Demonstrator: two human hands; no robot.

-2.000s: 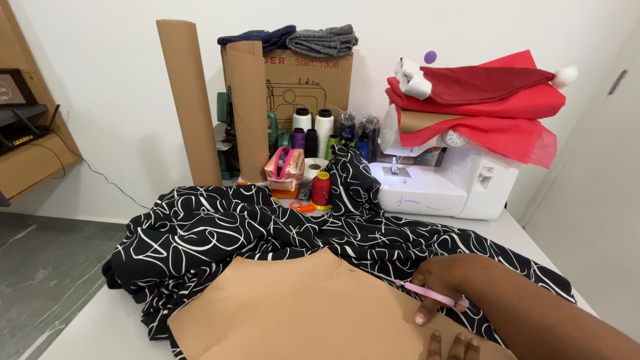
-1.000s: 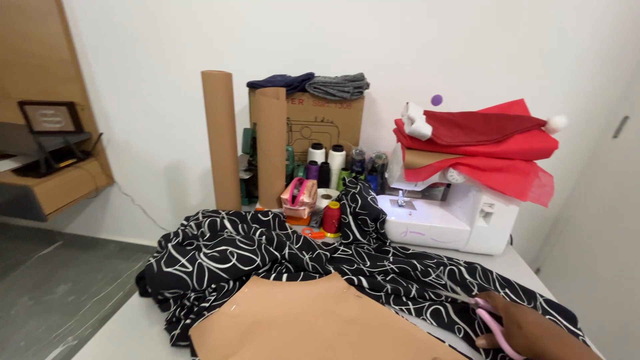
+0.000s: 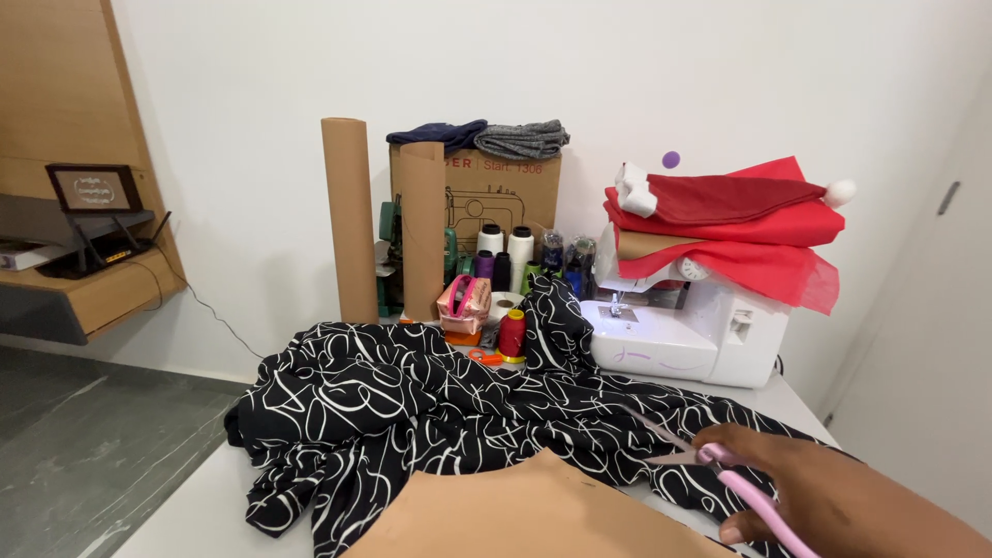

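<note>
My right hand (image 3: 814,480) is at the lower right, holding pink-handled scissors (image 3: 748,496) whose blades are spread and point left above black fabric with white squiggly lines (image 3: 364,387). The fabric lies bunched across the table. In front of it, at the bottom middle, is a brown paper pattern piece (image 3: 542,511) with a pointed upper edge and a small dark mark; its lower part runs out of view. My left hand does not show.
A white sewing machine (image 3: 659,341) stands back right under red fabric (image 3: 736,225) and a Santa hat (image 3: 721,194). Behind the fabric are brown paper rolls (image 3: 349,225), thread cones (image 3: 521,252), a pink pouch (image 3: 465,304), orange snips (image 3: 486,357) and a cardboard box (image 3: 504,186).
Two seconds ago my right hand rested on the paper with the scissors, fingertips of another hand beside it; those fingertips are now out of view. The scissors have come off the paper and their blades have spread.
</note>
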